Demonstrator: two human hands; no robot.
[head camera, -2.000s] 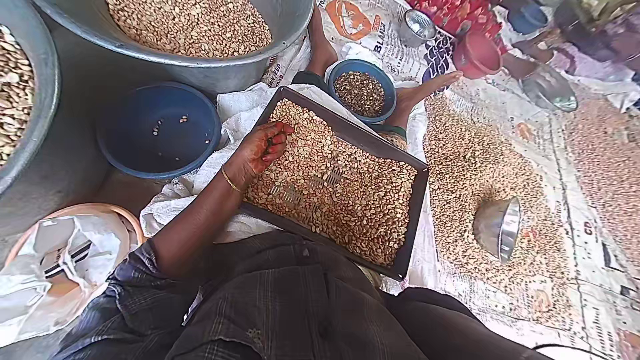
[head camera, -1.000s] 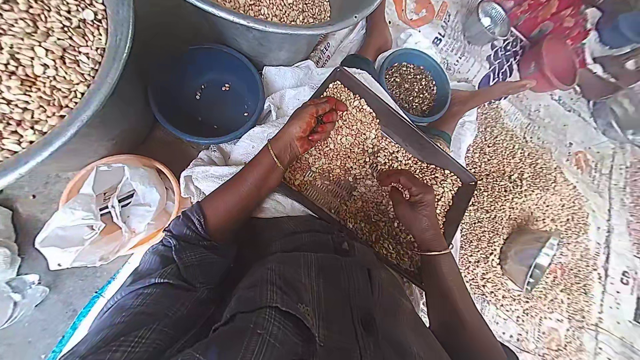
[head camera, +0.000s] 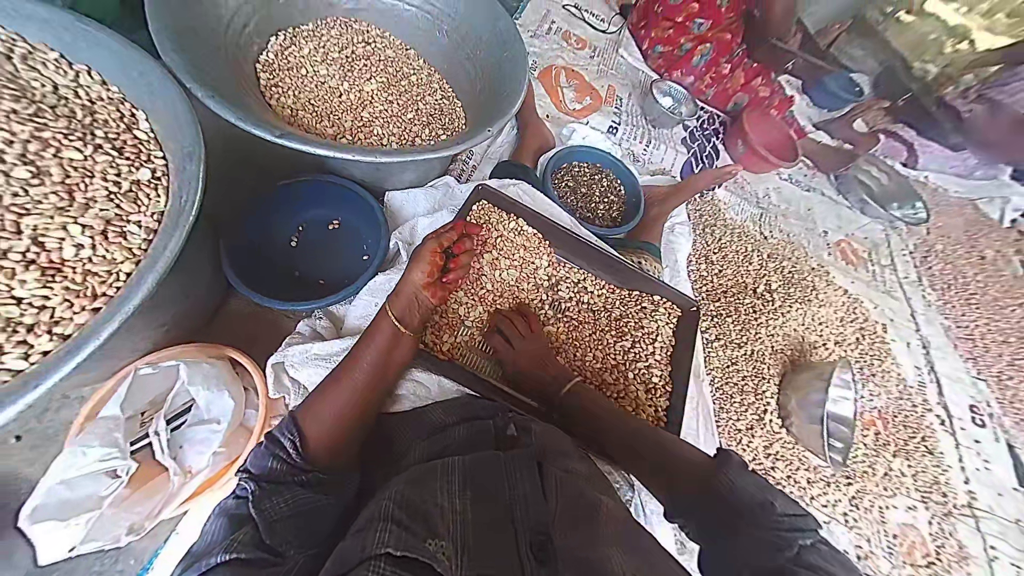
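A dark rectangular tray (head camera: 686, 352) with a slotted bottom lies across my lap, spread with split nuts or kernels (head camera: 604, 320). My left hand (head camera: 442, 262), stained reddish, hovers over the tray's upper left part with its fingers curled; whether it holds any pieces cannot be made out. Down among the kernels near the tray's lower left edge is my right hand (head camera: 524, 348), its fingertips touching them beside some bare slots. A blue bowl (head camera: 632, 188) of darker bits stands just beyond the tray, and a wider blue basin (head camera: 352, 264) with several loose kernels is to the left.
Two large metal basins (head camera: 188, 200) (head camera: 492, 80) of kernels stand at the left and top. An orange-rimmed tub (head camera: 260, 384) with a white bag is lower left. More kernels and a metal bowl (head camera: 840, 412) lie on sheets at right. Another person (head camera: 692, 48) sits beyond, near a red bowl (head camera: 764, 140).
My right hand, out of view two seconds ago, came in over the tray's right part and has moved left and down across the kernels. My left hand stays by the tray's upper left side.
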